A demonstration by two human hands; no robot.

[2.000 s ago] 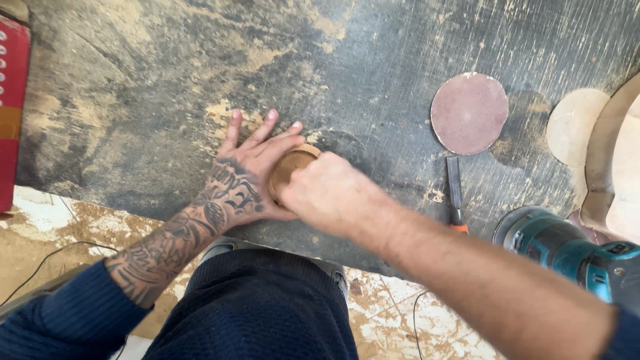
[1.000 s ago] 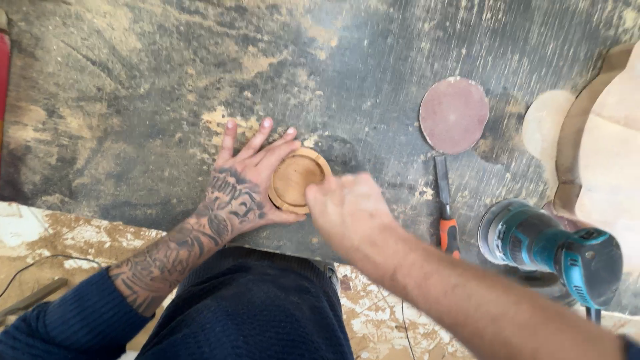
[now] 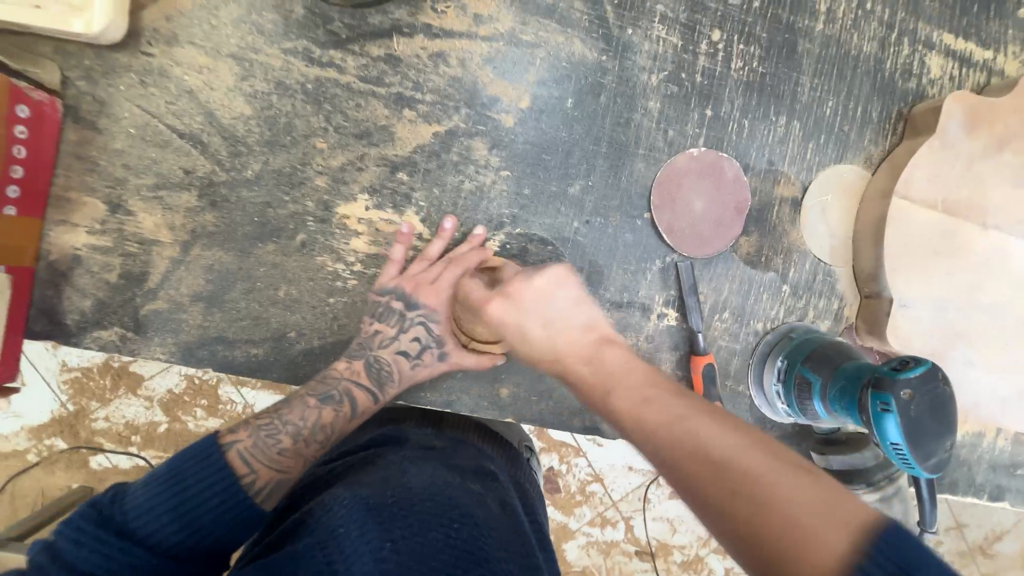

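Note:
A small round wooden dish (image 3: 472, 316) with a raised rim lies on the dark, worn workbench (image 3: 264, 200) near its front edge. My left hand (image 3: 420, 308) is flat on the bench, fingers spread, with the dish braced between thumb and forefinger. Over the dish's right side is my right hand (image 3: 544, 312), curled and blurred by motion; whether it holds anything inside the fingers cannot be seen. Right of it lies a chisel (image 3: 696, 328) with an orange and black handle, below a reddish sanding disc (image 3: 701, 202).
A teal and black electric sander (image 3: 856, 400) rests at the right front edge, its cord hanging down. Behind it lie a large pale wooden piece with a wavy edge (image 3: 952, 264) and a pale disc (image 3: 836, 214). A red box (image 3: 32, 208) stands at the left, a pale tray (image 3: 72, 20) at the top left corner.
My right hand has shifted from the dish's right rim back over its inside, covering more of it than a second ago. My left hand keeps its place around the dish.

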